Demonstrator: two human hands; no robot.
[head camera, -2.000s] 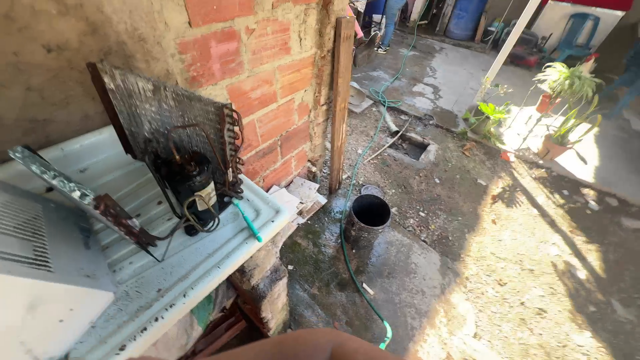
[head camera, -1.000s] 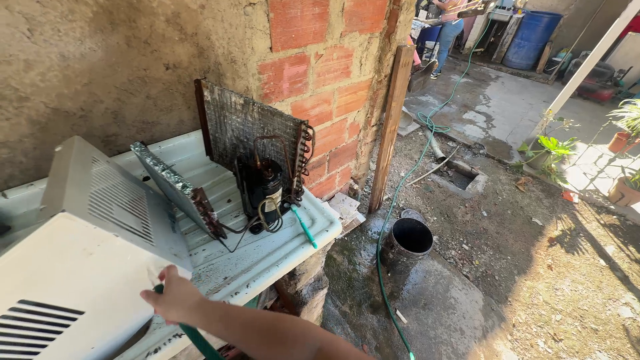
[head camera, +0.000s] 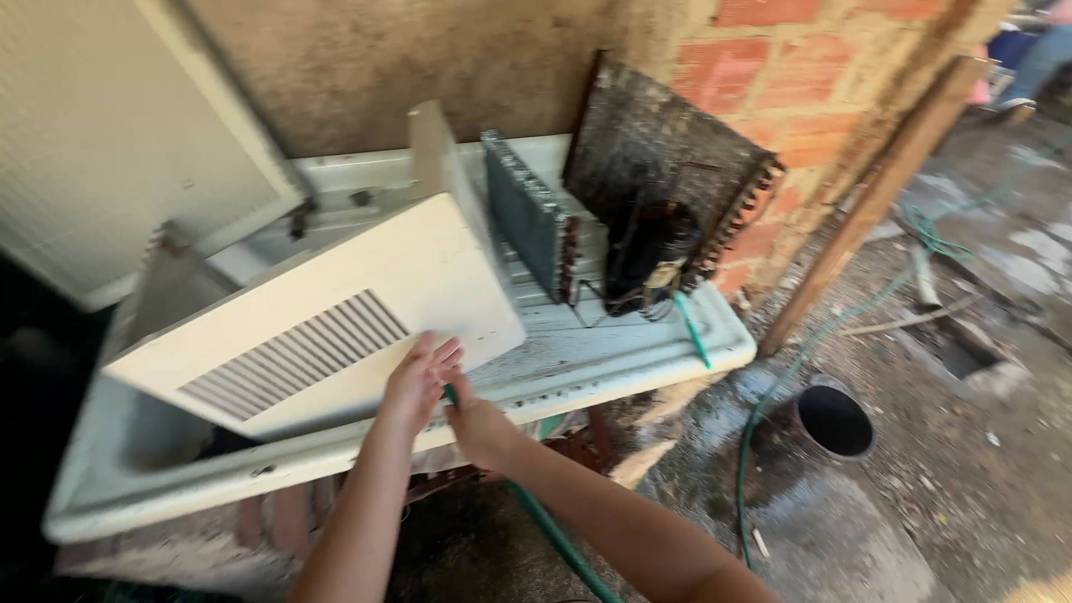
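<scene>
My right hand holds the end of a green hose, which runs down between my forearms. Close beside it, my left hand has its fingers apart in front of the hose end, near the white vented metal casing. The casing lies tilted in a white sink with a ribbed drainboard. Right of the casing stand a finned coil and a dirty condenser coil with a black compressor before it. A green toothbrush-like tool rests by the sink's right edge.
A large pale panel leans at the left. Brick wall and a wooden post rise at the right. A dark metal bucket stands on the wet ground beside the green hose. A person's leg shows far off.
The view has swung left. My left hand has come into view beside my right hand, and the casing now stands at a different tilt, its vented face toward me.
</scene>
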